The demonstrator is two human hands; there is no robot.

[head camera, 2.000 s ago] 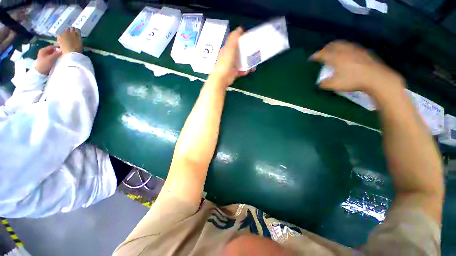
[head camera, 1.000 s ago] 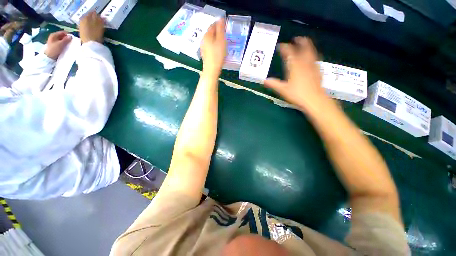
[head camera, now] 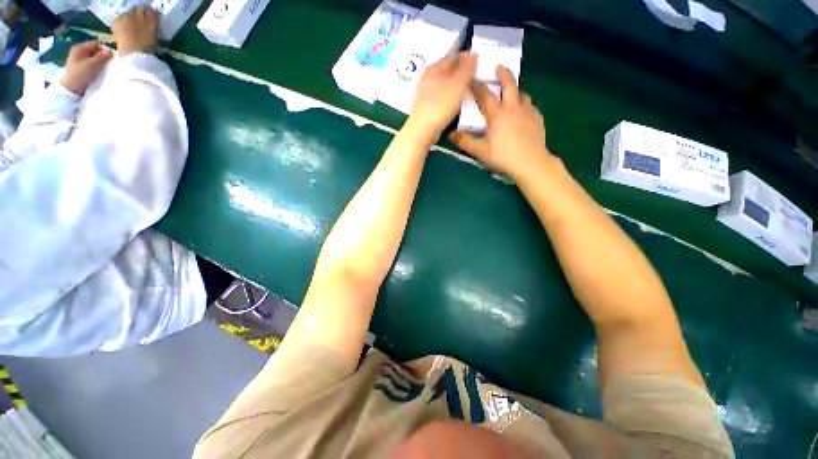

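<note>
A white carton (head camera: 495,56) stands on the green conveyor belt (head camera: 565,99), partly covered by my hands. My right hand (head camera: 507,125) lies over it with fingers spread on its top and near side. My left hand (head camera: 442,92) is at its left side, between it and a white box lid (head camera: 422,49) with a round dark logo. Beside that lid is an open box base (head camera: 378,47) with a pale blue and pink top. The fingertips of my left hand are partly hidden, so its hold cannot be told.
White cartons (head camera: 665,163) with dark labels lie on the belt at right, another (head camera: 765,218) beyond. A carton (head camera: 232,20) stands at upper left. A neighbouring worker's white sleeve (head camera: 108,179) is at left. White strips (head camera: 686,15) lie at the far ledge. The glossy bench (head camera: 430,242) is nearest me.
The open base and lid have shifted right along the belt. My left hand has moved right to meet my right hand at the carton. The cartons at right have shifted right too.
</note>
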